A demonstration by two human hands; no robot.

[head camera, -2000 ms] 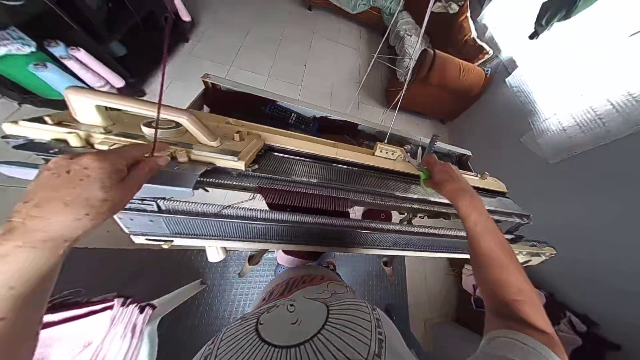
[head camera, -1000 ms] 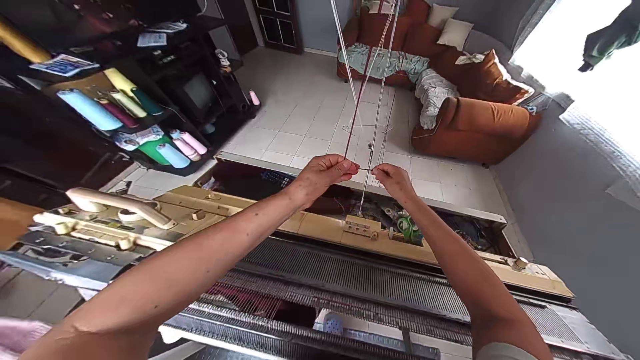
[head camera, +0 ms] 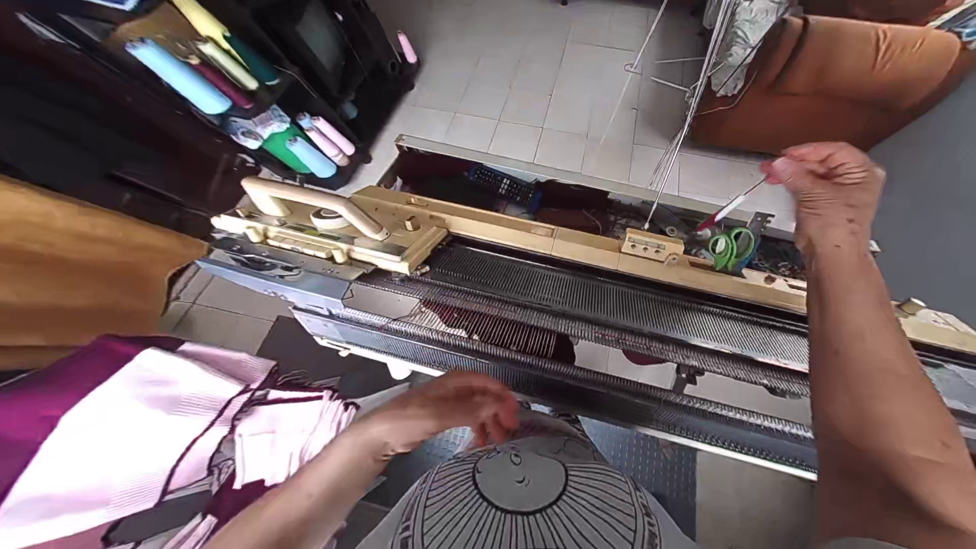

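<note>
A flatbed knitting machine's needle bed (head camera: 579, 293) runs across the view, with its beige carriage (head camera: 328, 229) at the left end. My left hand (head camera: 476, 408) hovers near the front edge, over my shirt, with curled fingers and nothing visible in them. At the back right my right hand (head camera: 827, 168) pinches a thin pale tool (head camera: 736, 206) by its end; what the tool is I cannot tell. Green-handled scissors (head camera: 732, 248) lie behind the bed, close to the tool's lower tip. Dark red knitting (head camera: 496, 324) hangs between the two needle beds. Pale yarn strands (head camera: 682, 137) rise behind the machine.
Folded pink and maroon knitted pieces (head camera: 152, 412) are stacked at the lower left. Cones of yarn (head camera: 179, 76) stand on a dark shelf at the upper left. A remote control (head camera: 503, 187) lies in the tray behind the bed. An orange sofa (head camera: 831, 76) is at the upper right.
Both hands were together at the yarn strands one second ago. My left hand has come back toward my body, and my right has moved to the right and holds a thin tool. The view has tilted down.
</note>
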